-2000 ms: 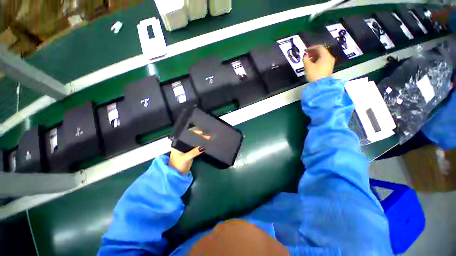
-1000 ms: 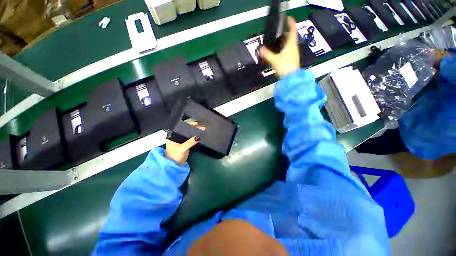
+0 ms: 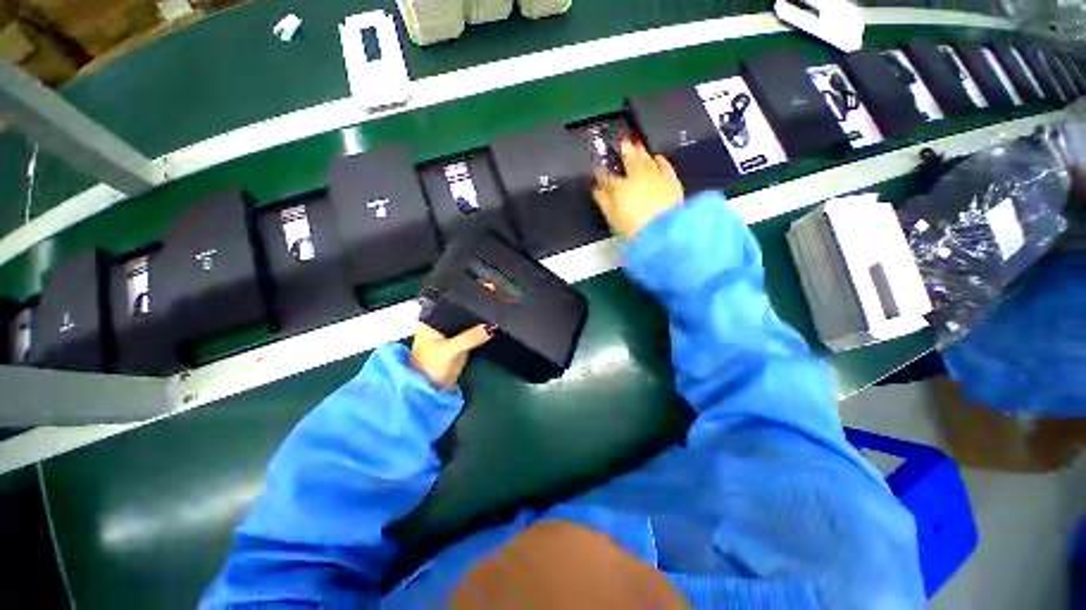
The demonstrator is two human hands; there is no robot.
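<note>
My left hand (image 3: 447,348) holds black slotted inserts (image 3: 530,322), apparently stacked, tilted over the bench edge; a finger shows through the slot. My right hand (image 3: 640,188) is over an open black gift box (image 3: 584,145) in the line, fingertips down at its dark inner part. Whether they grip it is hidden. Black lids (image 3: 379,209) with a tiny pale logo alternate with open boxes showing white-and-dark contents (image 3: 462,187). Farther right, a printed picture card (image 3: 741,125) lies in a box.
A white slotted insert stack (image 3: 879,272) stands right on the green bench (image 3: 274,477), beside a clear bag of dark parts (image 3: 994,221). White slotted pieces (image 3: 374,62) and off-white stacks (image 3: 431,19) lie beyond the rail. A metal post (image 3: 83,131) is left; a blue stool (image 3: 923,500) is lower right.
My right hand has come down from above the line, where it held a dark piece upright, to the open box. My left hand still holds the inserts. The camera view has shifted slightly.
</note>
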